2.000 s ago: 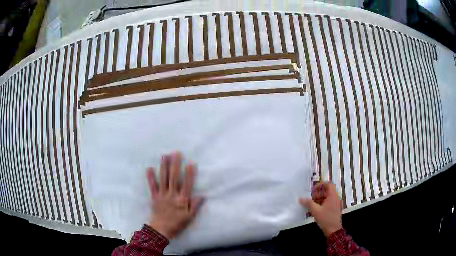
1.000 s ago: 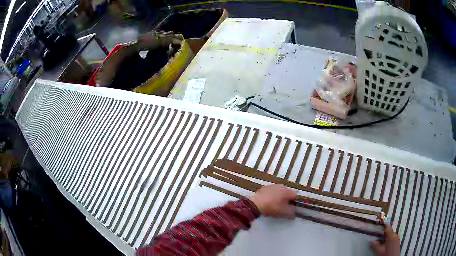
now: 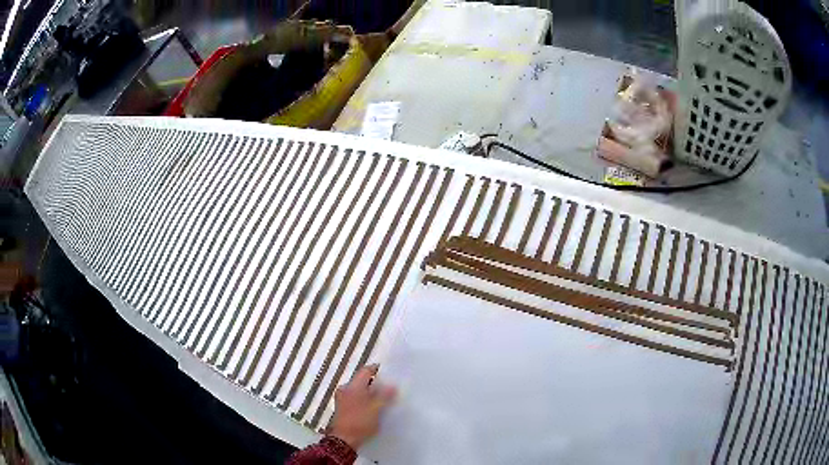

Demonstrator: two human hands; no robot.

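Note:
A stack of white sheets point(image 3: 545, 390) lies in front of me on the striped row point(image 3: 300, 263), its blank face up. Several brown strips point(image 3: 582, 295) run along its far edge, some bunched into a thicker band. My left hand point(image 3: 361, 409) is at the near left edge of the sheets, fingertips and thumb close to the edge. The frame does not show clearly whether it pinches a sheet. My right hand is not in view. The near end of the stack is cut off by the bottom edge.
Beyond the long table is a pale side table point(image 3: 554, 100) with a white plastic basket point(image 3: 732, 109), a pink-and-white packet point(image 3: 641, 123) and a black cable point(image 3: 582, 177). A carton with yellow and red edges point(image 3: 332, 95) stands at the back left. A dark area lies along the table's near left edge.
The view has swung left since the first frame. My left hand has moved off the brown strips to the sheets' near left edge. My right hand, earlier at their right side, has left the view.

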